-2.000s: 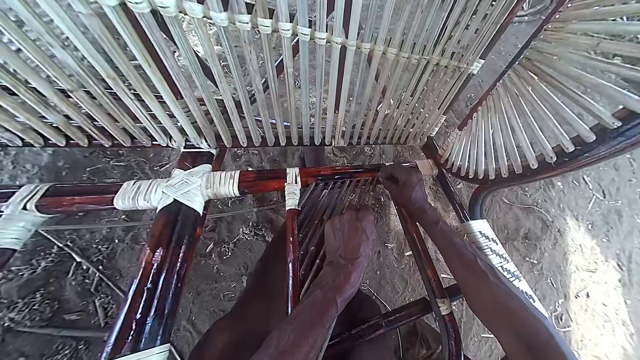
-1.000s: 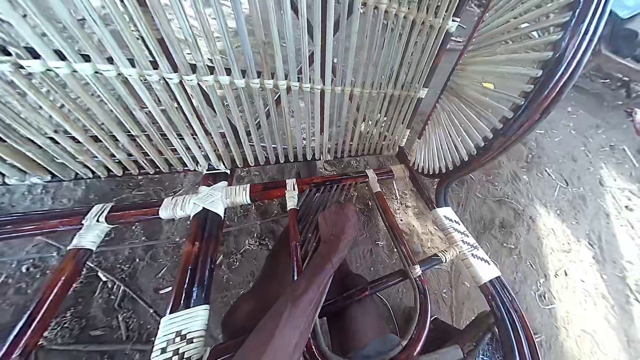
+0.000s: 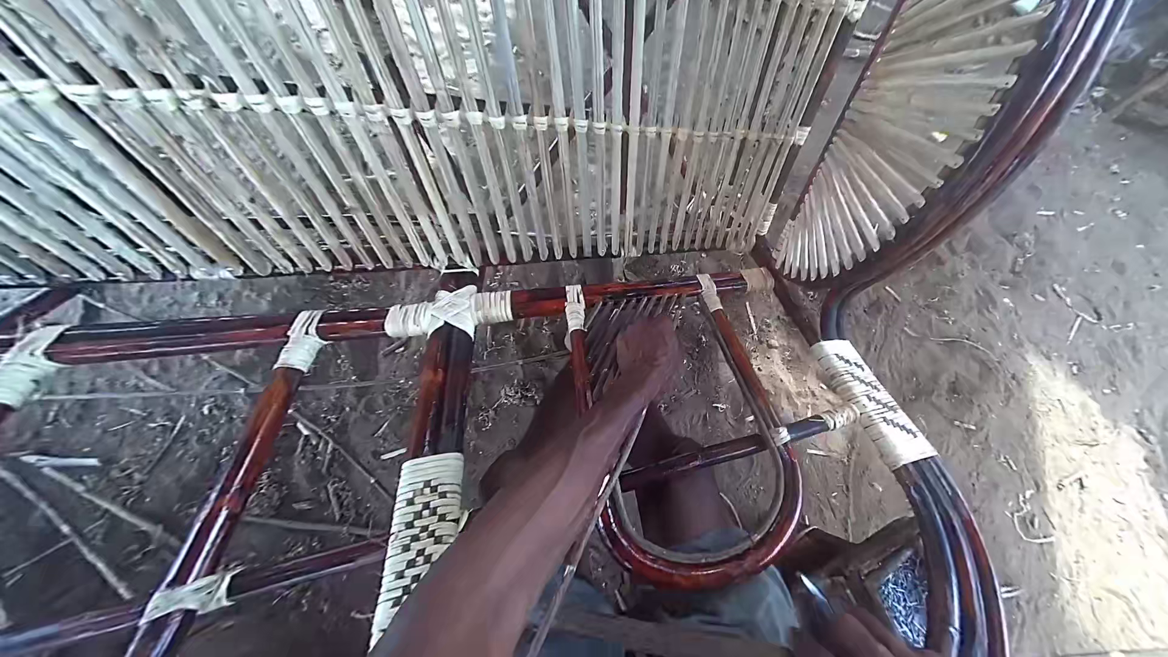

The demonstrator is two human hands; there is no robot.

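Observation:
My left hand [image 3: 646, 351] is closed around a bunch of thin cane strips [image 3: 613, 333] just below the red-brown rattan rail [image 3: 630, 290] of a furniture frame. The strips fan out from that rail, and a long one runs down along my forearm. A U-shaped rattan loop [image 3: 703, 573] hangs from the rail to the right of this hand. My right hand [image 3: 853, 634] is low at the right edge of my lap, partly cut off by the frame, with a shiny blade [image 3: 815, 593], seemingly a knife, standing out from it.
A slatted cane panel [image 3: 511, 182] rises behind the rail, with a fan-shaped slatted side [image 3: 876, 182] and a thick curved armrest pole [image 3: 967, 547] at right. A crossbar [image 3: 693, 461] passes over my legs. Woven binding [image 3: 424, 529] wraps a post. Cane scraps lie on the dirt ground [image 3: 967, 401].
My right hand has left the rail, where it was two seconds ago, and is now low at the right beside the blade. My left hand stays at the strips. The view has shifted.

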